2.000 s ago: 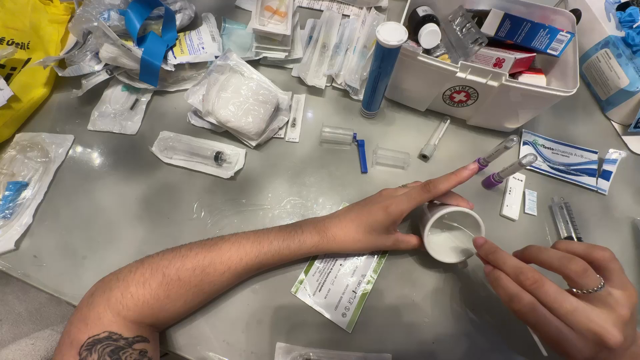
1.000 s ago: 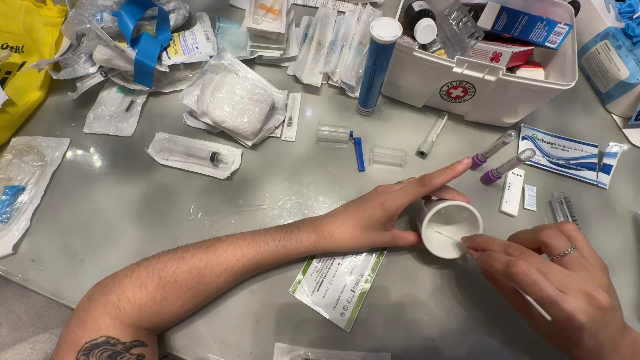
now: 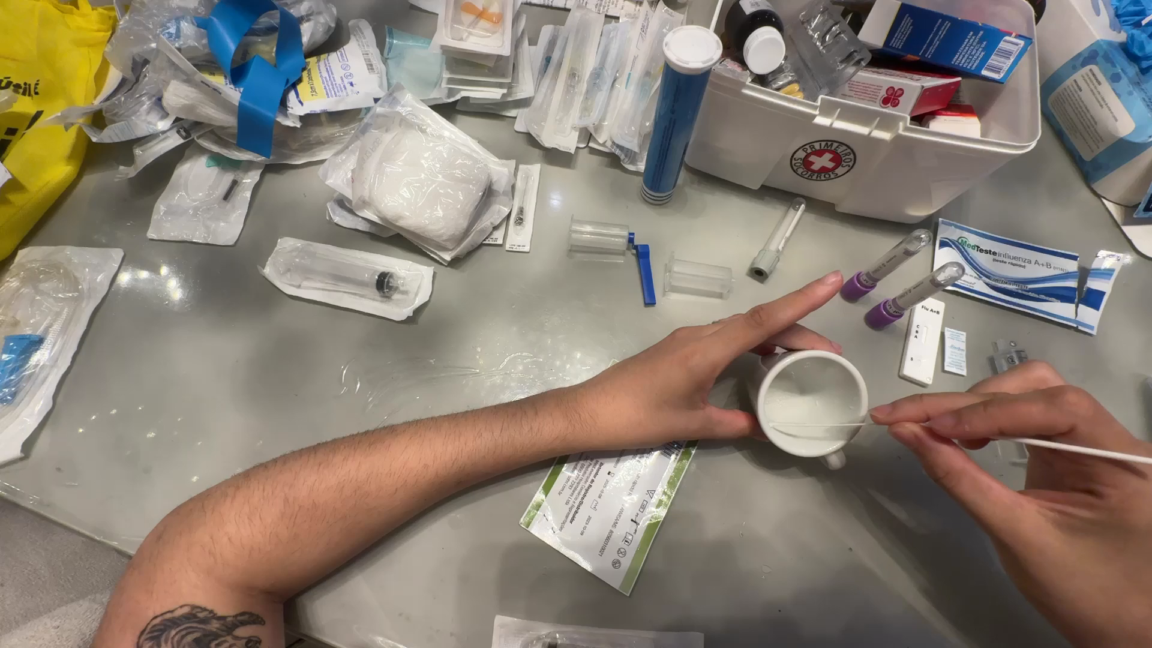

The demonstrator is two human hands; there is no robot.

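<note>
My left hand grips a white ceramic mug from its left side, with the index finger stretched toward two purple-capped blood tubes. Between the fingertips of my right hand is a thin white swab stick; its far end reaches over the rim into the mug. The mug's handle points down toward me. A white test cassette and a small desiccant packet lie above my right hand. A torn foil test pouch lies behind them. Under my left wrist is a green-edged foil packet.
A white first-aid box of medicine boxes stands at the back right, beside a blue tube container. Clear plastic holders and a grey-capped tube lie before it. Packaged syringes, gauze and a yellow bag are leftward.
My right hand has moved a little right and down from the mug, and the stick now lies flatter across its rim. My left hand stays around the mug.
</note>
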